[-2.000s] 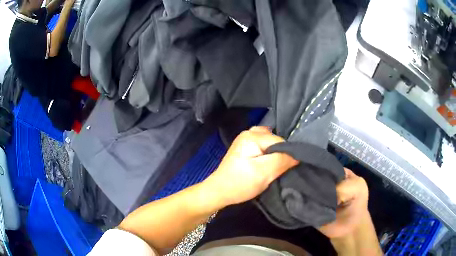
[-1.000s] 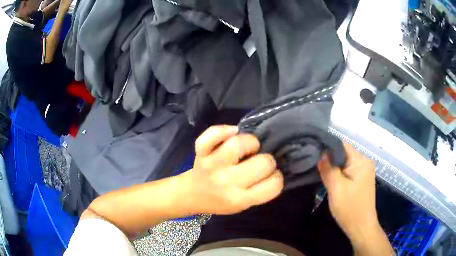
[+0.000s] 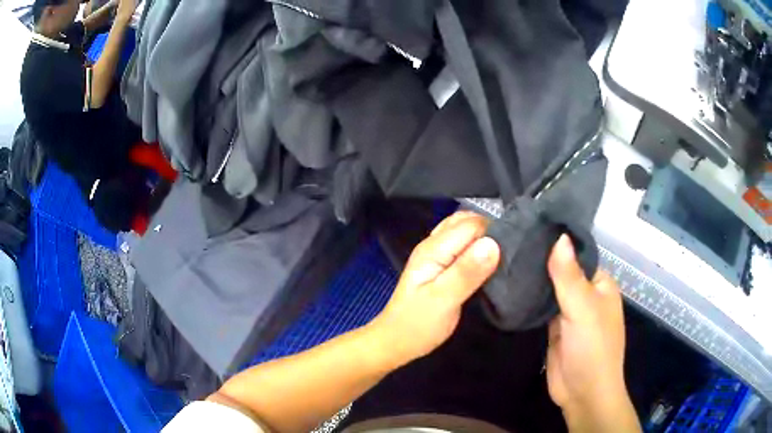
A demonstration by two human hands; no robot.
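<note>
A dark grey garment [image 3: 529, 275] is bunched between my hands, in front of the table's curved edge. My left hand [image 3: 444, 283] grips its left side, with the thumb on top. My right hand [image 3: 584, 326] grips its right side, thumb up. The fingers under the cloth are hidden. A dashed light stitch line [image 3: 571, 165] runs up from the bunch to the right. The cloth continues upward into a large grey heap [image 3: 296, 93]. A small white label [image 3: 443, 88] shows on it.
The white machine table [image 3: 622, 207] with a measuring tape [image 3: 669, 292] along its edge lies right. The machine [image 3: 660, 68] stands at upper right. A blue crate [image 3: 326, 292] is below the heap; blue plastic [image 3: 97, 372] shows lower left. A person in dark clothes [image 3: 63, 84] is upper left.
The dashed stitch line was pulled left toward my left hand a second ago and now runs steeply up right. My left hand has shifted right and lower, its thumb now on the bunched cloth.
</note>
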